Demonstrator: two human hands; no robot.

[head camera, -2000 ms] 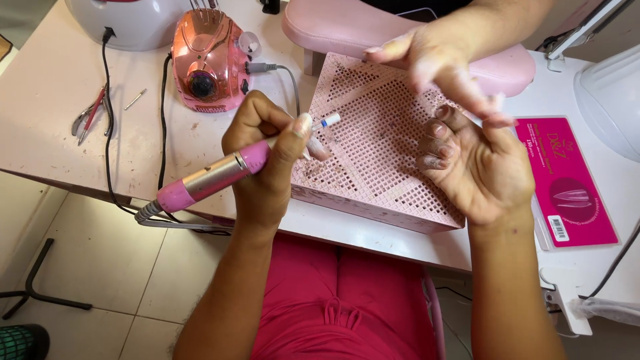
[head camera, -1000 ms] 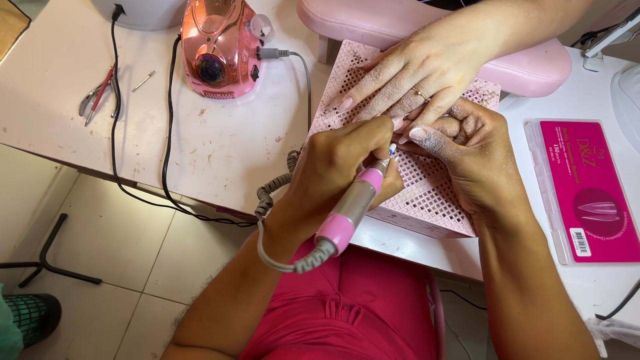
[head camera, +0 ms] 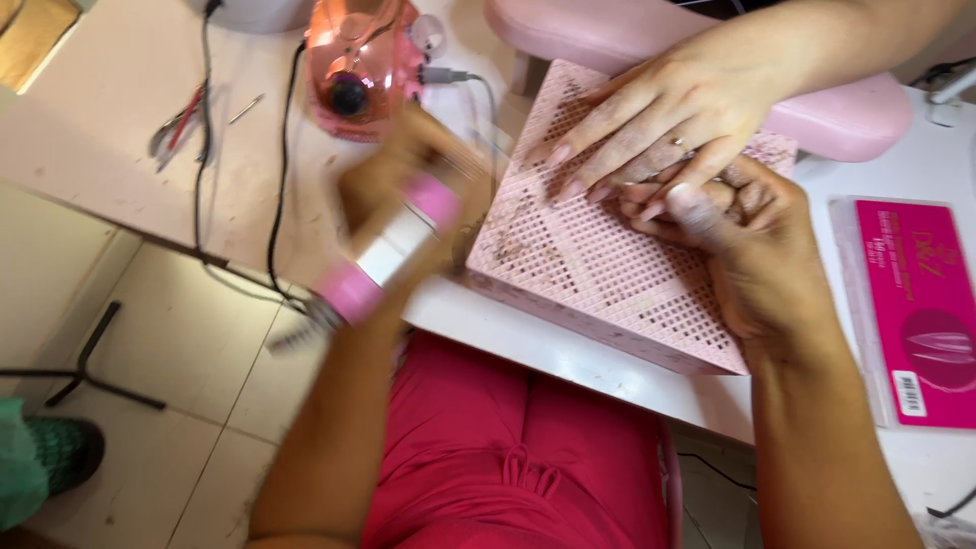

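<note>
The pink-and-silver handpiece of an electric nail drill [head camera: 396, 244] is in my left hand [head camera: 412, 183], which is blurred and stands left of the pink perforated dust collector [head camera: 595, 259]. My right hand [head camera: 755, 236], dusty at the thumb, holds a finger of another person's hand [head camera: 679, 114] over the right part of the collector. That hand wears a ring, has dust on its fingers and lies palm down. The drill's control unit [head camera: 362, 76], glossy and copper-pink, stands behind my left hand. The drill's tip cannot be made out.
Cuticle nippers with red on the handle [head camera: 181, 126] and a small metal bit [head camera: 246, 109] lie at the left, near black cables [head camera: 282, 168]. A pink padded armrest [head camera: 839, 114] runs behind the collector. A pink-covered plastic case [head camera: 915, 305] lies at the right.
My left hand has moved left with the handpiece, away from the other person's fingers. My right hand still holds that person's hand, which was raised apart from mine two seconds ago.
</note>
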